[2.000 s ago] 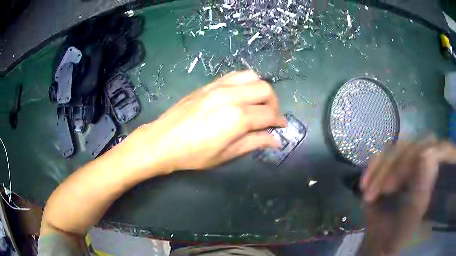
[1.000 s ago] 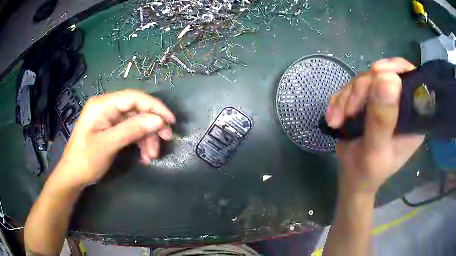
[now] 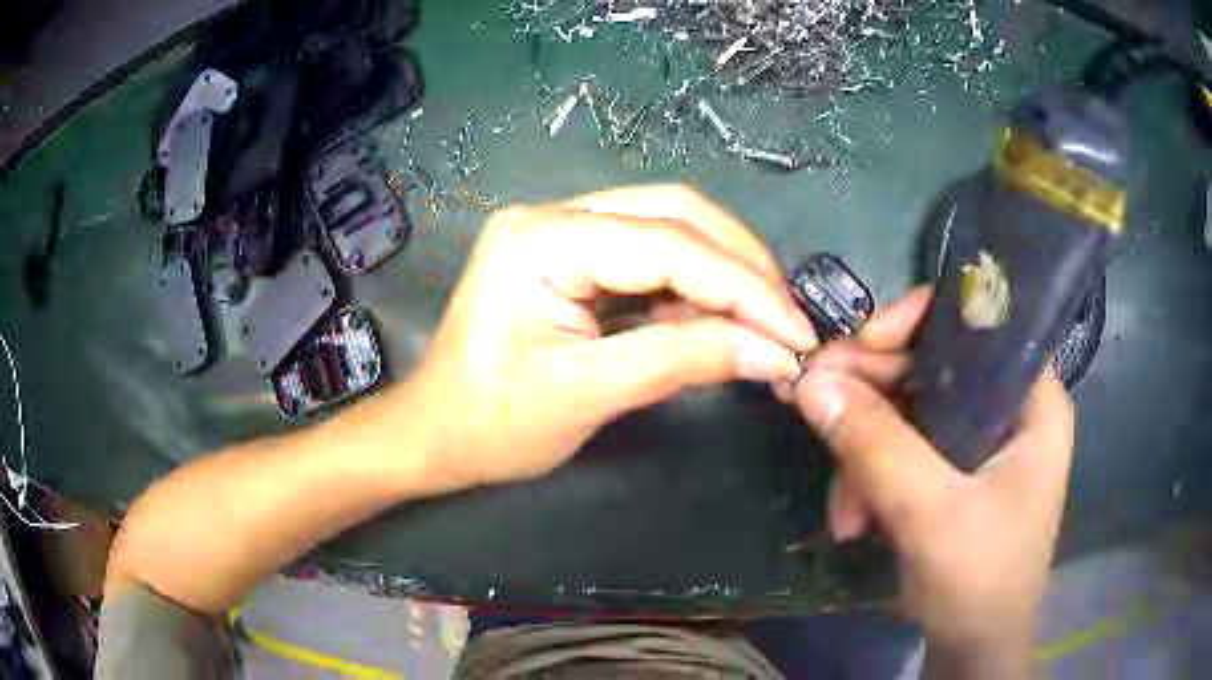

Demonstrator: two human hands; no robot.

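My right hand (image 3: pixel 957 478) holds the dark electric screwdriver (image 3: pixel 1010 279), its yellow band towards the far right. My left hand (image 3: pixel 598 332) is beside it, thumb and forefinger pinched together, touching the right fingertips. Anything between the fingertips is too small or hidden to tell. A black plastic housing (image 3: pixel 835 292) lies on the mat just beyond the fingertips, partly hidden by them. The round dimpled screw tray (image 3: pixel 1083 332) is mostly hidden behind the screwdriver and right hand.
A heap of black housings and grey cover plates (image 3: pixel 286 315) lies at the left. A tangled pile of thin silver metal pieces (image 3: pixel 811 40) is at the mat's far edge. A white cord (image 3: pixel 20 478) is at the left edge. The screwdriver's cord runs off at upper right.
My right hand has brought the screwdriver inward from over the tray. My left hand has moved right to meet it at the fingertips. The view has shifted too.
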